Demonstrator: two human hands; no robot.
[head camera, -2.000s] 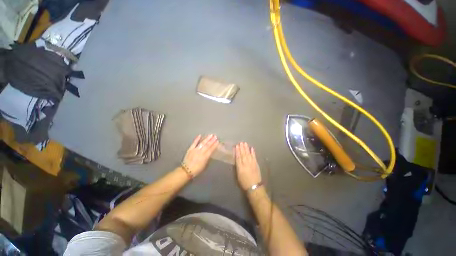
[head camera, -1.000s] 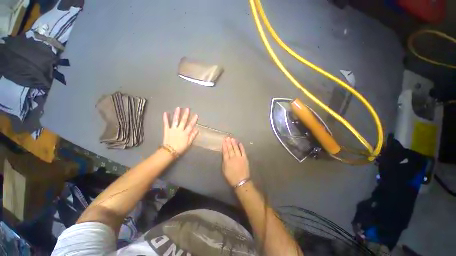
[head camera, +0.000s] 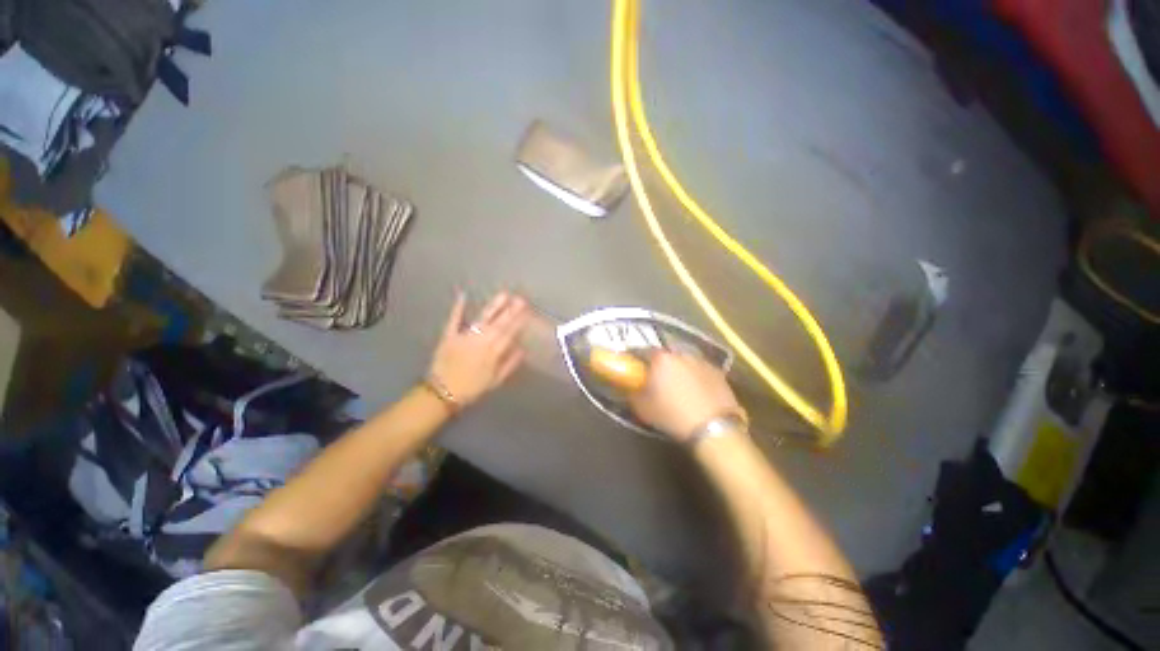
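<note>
A steam iron (head camera: 614, 328) lies soleplate down on the table, its tip pointing left, over the right part of a small taupe piece (head camera: 542, 341). My right hand (head camera: 684, 392) is closed around the iron's orange-brown handle. My left hand (head camera: 483, 350) lies with fingers spread on the left end of the piece and holds nothing. A fanned stack of taupe pieces (head camera: 333, 248) lies to the left. A small pile of taupe pieces with a white edge (head camera: 573, 167) lies above the iron.
A yellow hose (head camera: 687, 191) loops over the grey table (head camera: 433, 89), right of the iron. A narrow grey metal object (head camera: 901, 328) lies at the right. Dark and white fabric (head camera: 210, 464) is heaped below the left edge. A red padded board (head camera: 1081, 76) is at the top right.
My right hand has left the piece and taken hold of the iron, which has moved left onto the piece. The yellow hose has moved left with it. My left hand stays on the piece.
</note>
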